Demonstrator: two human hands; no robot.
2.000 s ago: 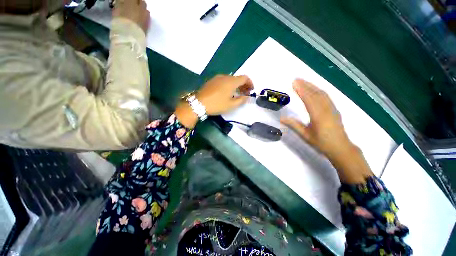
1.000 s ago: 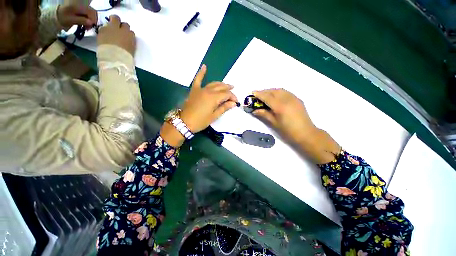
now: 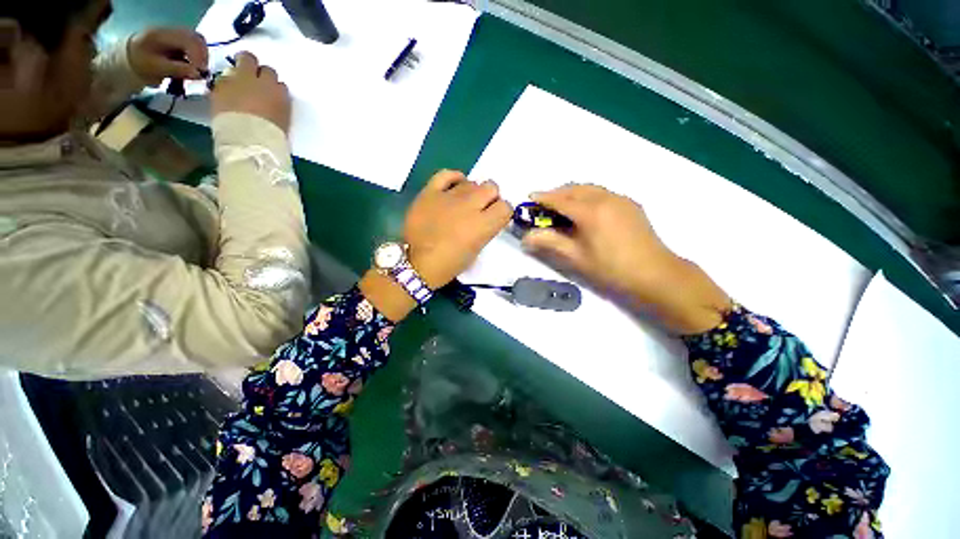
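Observation:
My right hand (image 3: 605, 237) is shut on a black open housing with yellow inside (image 3: 542, 218), held above the white sheet. My left hand (image 3: 453, 221), with a watch at the wrist, has its fingertips pinched at the housing's left end. The cable end there is hidden by the fingers. A dark grey closed unit (image 3: 547, 295) lies on the sheet below my hands. Its black cord leads left to a dark bundle (image 3: 460, 294) at the bench edge, beside my left wrist.
A person in a beige sleeve (image 3: 253, 190) sits at the left, both hands on small black parts. Their white sheet (image 3: 353, 126) holds a dark unit (image 3: 310, 19) and small black parts (image 3: 401, 59). A metal rail (image 3: 674, 79) runs behind the green bench. Another sheet (image 3: 905, 390) lies at right.
My right hand has moved left and taken hold of the open housing. My left fingertips have moved in against the housing's end. The neighbouring person's head has come into view.

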